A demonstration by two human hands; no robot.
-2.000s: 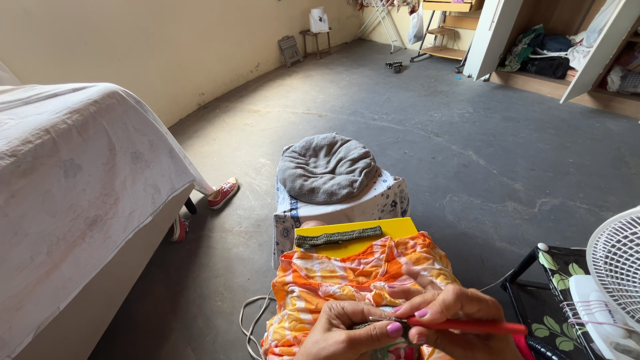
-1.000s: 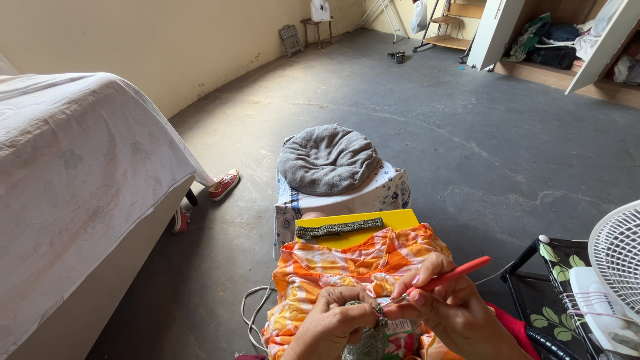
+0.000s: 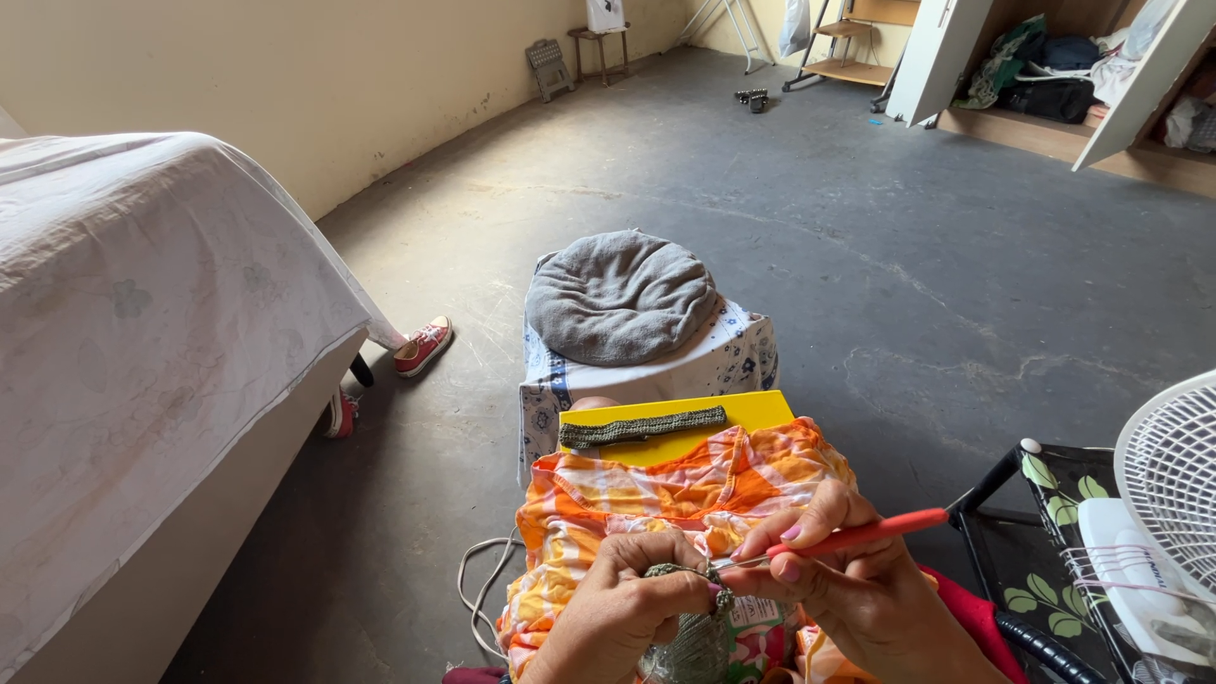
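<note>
My right hand [image 3: 836, 570] grips a crochet hook with a red handle [image 3: 864, 532], its metal tip at the stitches beside my left fingers. My left hand [image 3: 632, 589] pinches a small piece of dark green crochet [image 3: 724, 597]. Below the hands lies a ball of grey-green yarn [image 3: 689, 646] with a printed label, partly hidden by them. Orange and white checked fabric [image 3: 646, 489] spreads over the lap. Beyond it, a finished-looking strip of dark green crochet [image 3: 641, 427] rests on a yellow board [image 3: 760, 408].
A grey round cushion [image 3: 622, 296] tops a cloth-covered seat ahead. To the right, a white fan [image 3: 1178, 465] stands by a black-framed stand with leaf-patterned fabric [image 3: 1045, 589]. A covered bed [image 3: 161, 313] is at left, with a red shoe [image 3: 424, 348] near it. A cord [image 3: 465, 579] trails beside the lap.
The hook has tilted from nearly level to handle raised, and its tip stays near the left fingers. More of the yarn ball shows than two seconds ago.
</note>
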